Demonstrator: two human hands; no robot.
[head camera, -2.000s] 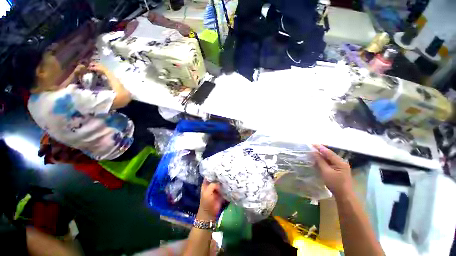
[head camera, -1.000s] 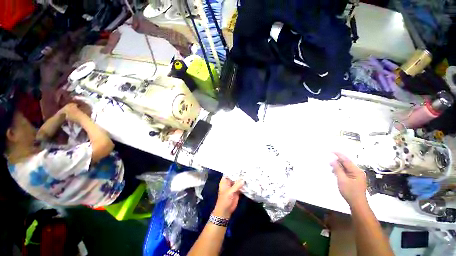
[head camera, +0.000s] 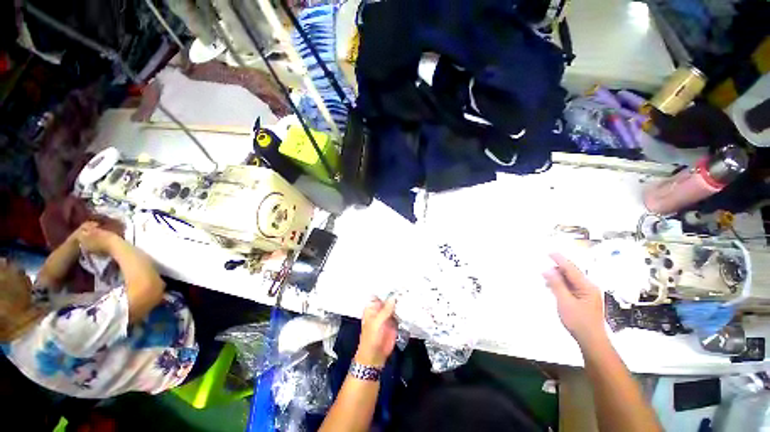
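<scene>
A clear plastic bag of small white pieces with dark specks (head camera: 443, 295) lies on the glaring white machine table (head camera: 515, 219), its lower edge hanging over the front. My left hand (head camera: 377, 331), with a metal watch band on the wrist, pinches the bag's left edge. My right hand (head camera: 577, 297) is empty, fingers apart, over the table to the right of the bag. Glare hides part of the bag's outline.
A cream sewing machine (head camera: 692, 274) stands right, with a pink flask (head camera: 688, 187) behind. Navy garments (head camera: 460, 101) lie at the back. Another machine (head camera: 245, 207), a phone (head camera: 314, 257) and a seated person (head camera: 101, 337) are left. A blue bin (head camera: 263, 380) holds plastic.
The bag has gone from being held up in both hands in front of the table to lying on it. My right hand has let go of the plastic. The view has shifted.
</scene>
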